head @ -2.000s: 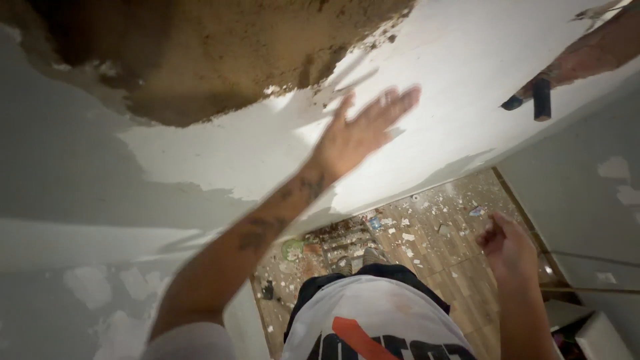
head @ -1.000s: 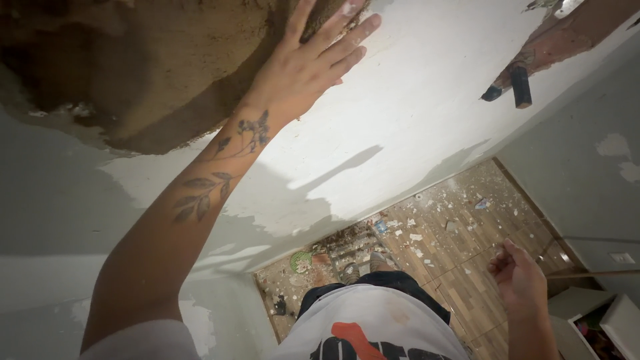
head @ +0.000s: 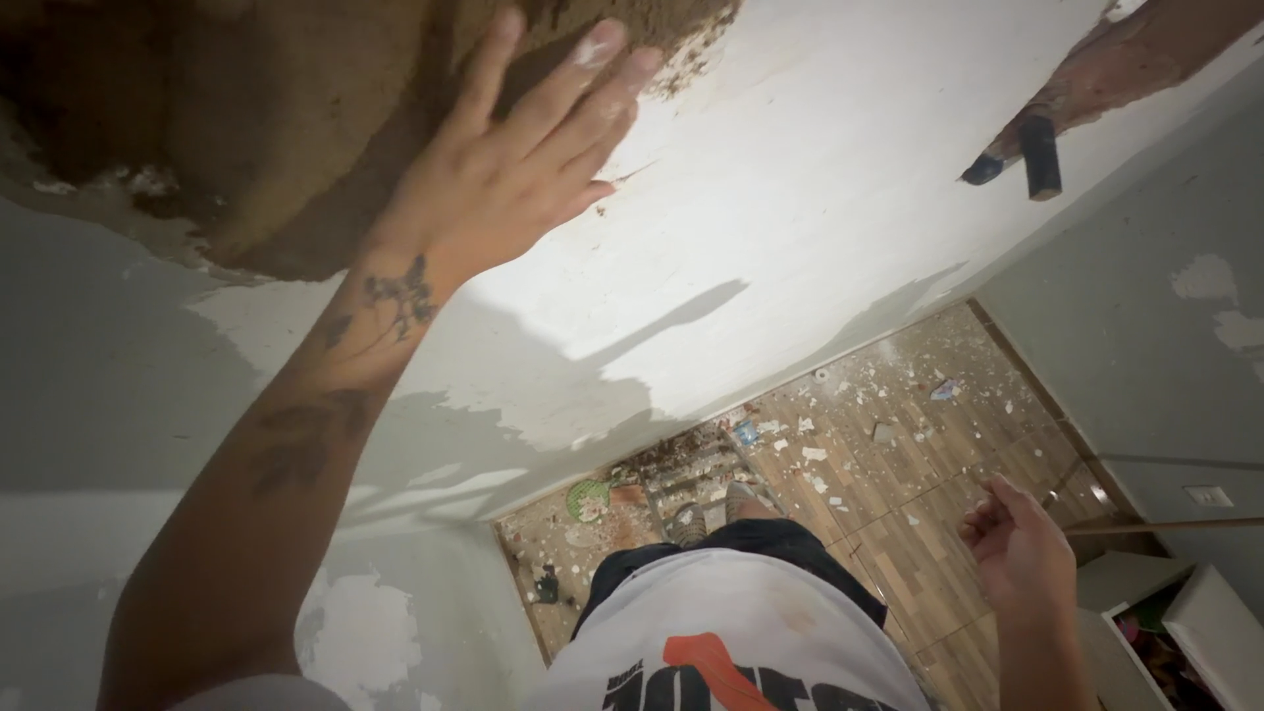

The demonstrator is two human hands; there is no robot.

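My left hand (head: 523, 148) lies against the wall with its fingers spread, over the edge between a patch of bare brown render (head: 267, 118) and the white plaster (head: 790, 178). Pale dust or plaster marks its fingertips, and it holds nothing. Low at the right, my right hand (head: 1007, 543) hangs above the floor, fingers loosely curled; no object shows in it. Two dark pipe stubs (head: 1041, 158) stick out of a chased brown channel (head: 1116, 79) in the wall at the upper right.
Plaster flakes and debris litter the wood-look floor (head: 918, 553). A green round item (head: 589, 502) lies near my feet. An open pale cabinet or box (head: 1136, 583) stands at the lower right, below a wall socket (head: 1209, 496). The grey wall (head: 1165, 227) has white patches.
Two seconds ago my left hand was over the white plaster; it has moved up and left to the edge of the bare patch. My right hand still hangs at the lower right.
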